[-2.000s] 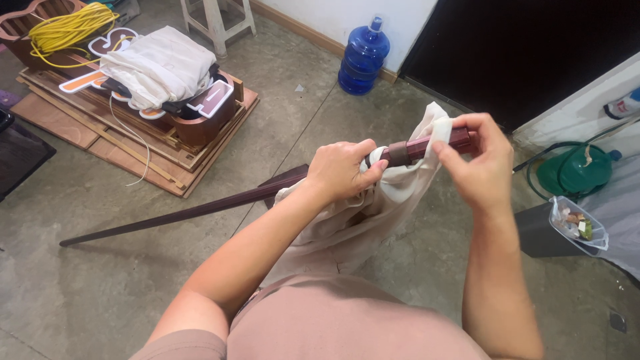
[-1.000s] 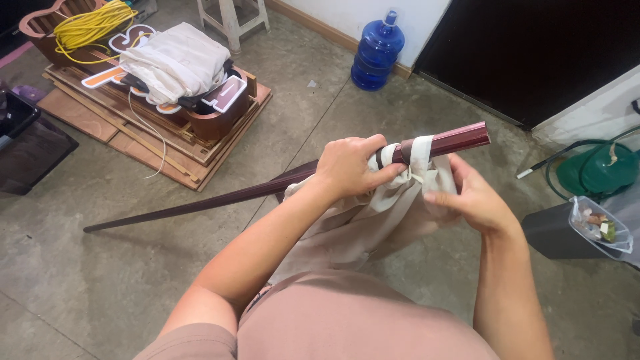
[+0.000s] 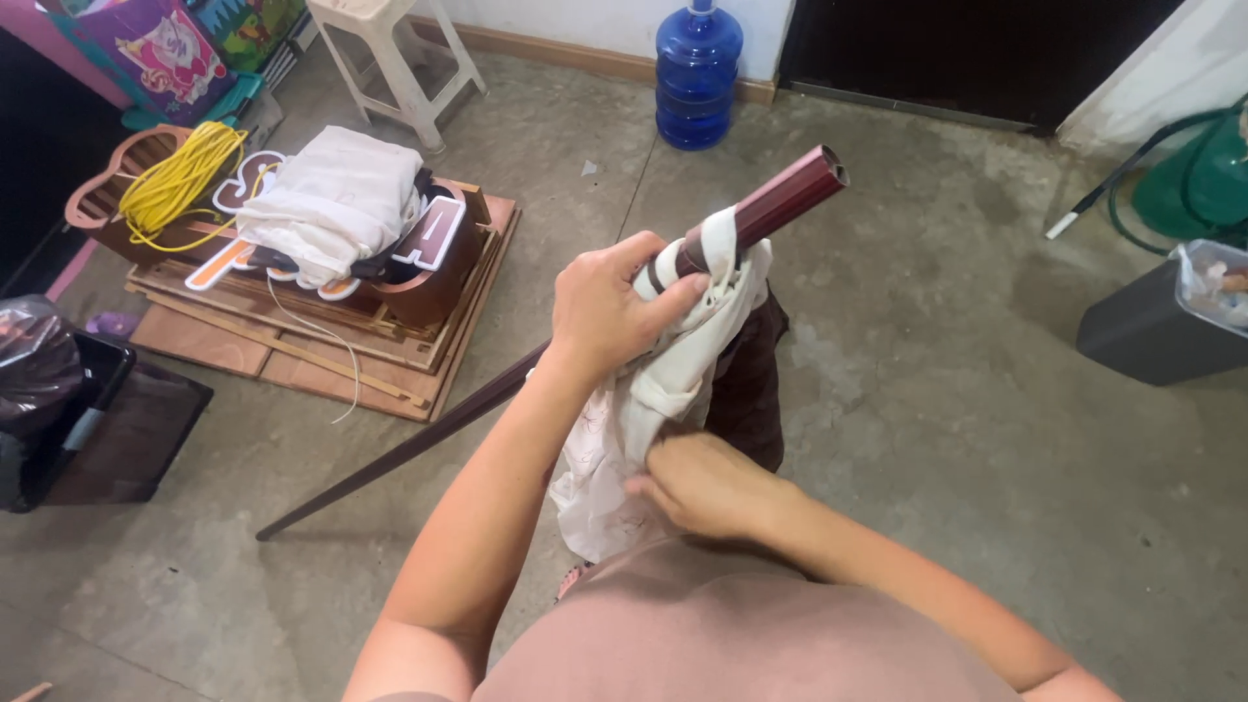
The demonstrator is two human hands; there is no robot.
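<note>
A long dark red pole (image 3: 790, 195) slants across the view, its hollow upper end to the right and its thin far end resting on the floor at lower left. Off-white cloth (image 3: 673, 380) is looped around the pole near its upper end and hangs down in folds. My left hand (image 3: 609, 302) grips the pole and the cloth bands just below that end. Lower down, close to my body, my right hand (image 3: 717, 483) is at the hanging cloth, its fingers curled and partly blurred; its hold on the cloth is unclear.
Ahead on the floor stand a blue water jug (image 3: 698, 78) and a white plastic stool (image 3: 390, 58). At left, wooden boards (image 3: 205, 331) carry brown boxes, a coiled yellow cable (image 3: 185, 180) and folded white cloth (image 3: 336, 200). A grey bin (image 3: 1150, 317) is at right, a black crate (image 3: 127, 429) at far left.
My right hand has moved from beside the pole's upper end down to the hanging cloth near my body. My left hand stays on the pole.
</note>
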